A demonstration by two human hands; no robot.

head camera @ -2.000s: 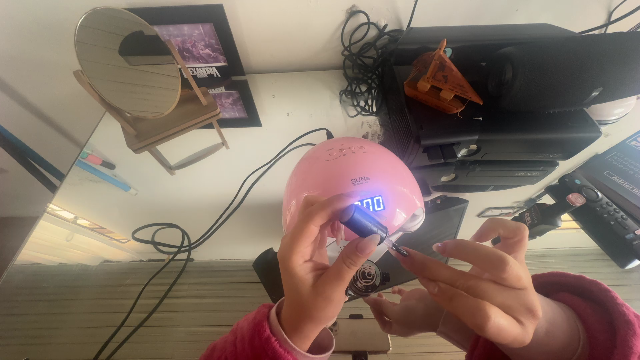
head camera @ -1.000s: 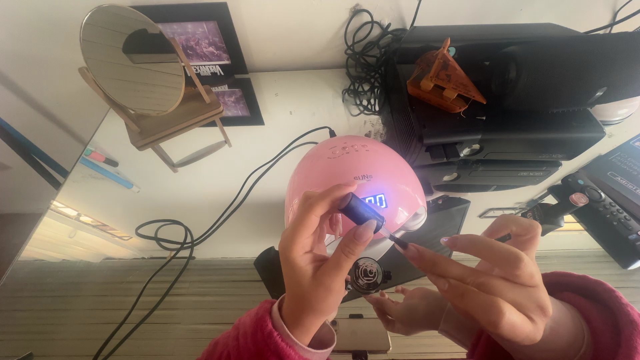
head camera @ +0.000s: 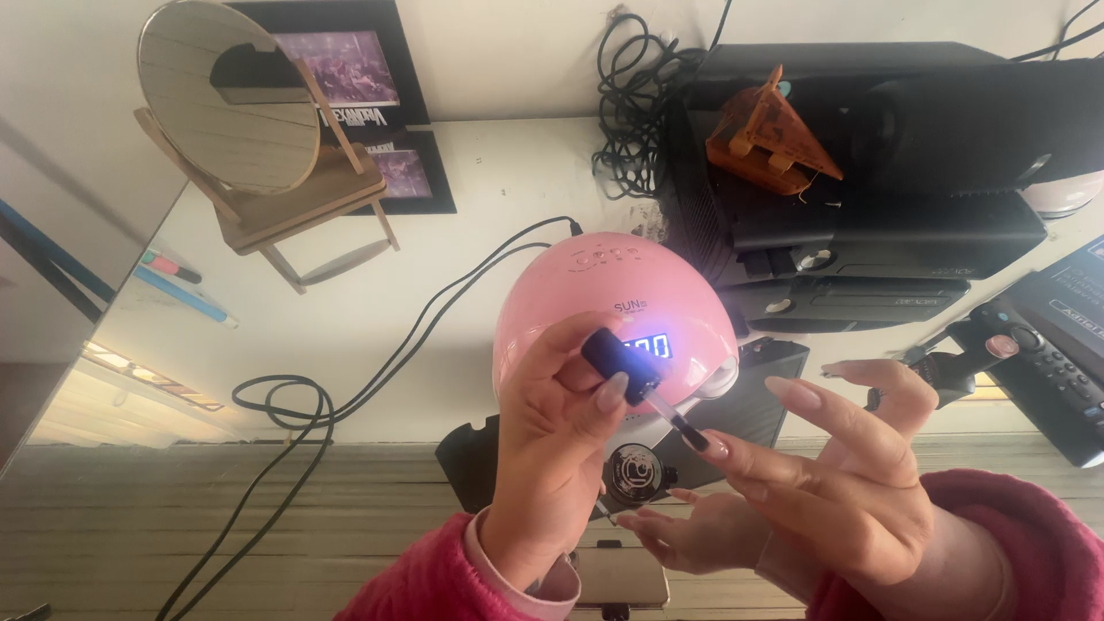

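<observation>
My left hand (head camera: 552, 431) pinches the black cap (head camera: 619, 362) of a nail polish brush between thumb and fingers. The clear stem slants down to the right, and its dark bristles (head camera: 690, 434) touch a fingernail of my right hand (head camera: 845, 483). That hand holds nothing, its fingers apart and several nails long and glossy. Just behind my left hand, a pink domed nail lamp (head camera: 604, 276) has a lit display, partly covered by the cap. A round black object with a pale emblem (head camera: 636, 473) lies between the hands, lower down.
A round mirror on a wooden stand (head camera: 228, 99) stands left, beside dark picture frames (head camera: 418, 172). Black cables (head camera: 345, 405) loop across the white surface. Black boxes (head camera: 862, 233) carry an orange ornament (head camera: 768, 142). A remote control (head camera: 1044, 371) lies right. Another hand (head camera: 707, 526) appears below, possibly reflected.
The upper fingers of my right hand have lifted and spread compared with a second ago. More of the brush stem shows. My left hand has kept its hold on the cap.
</observation>
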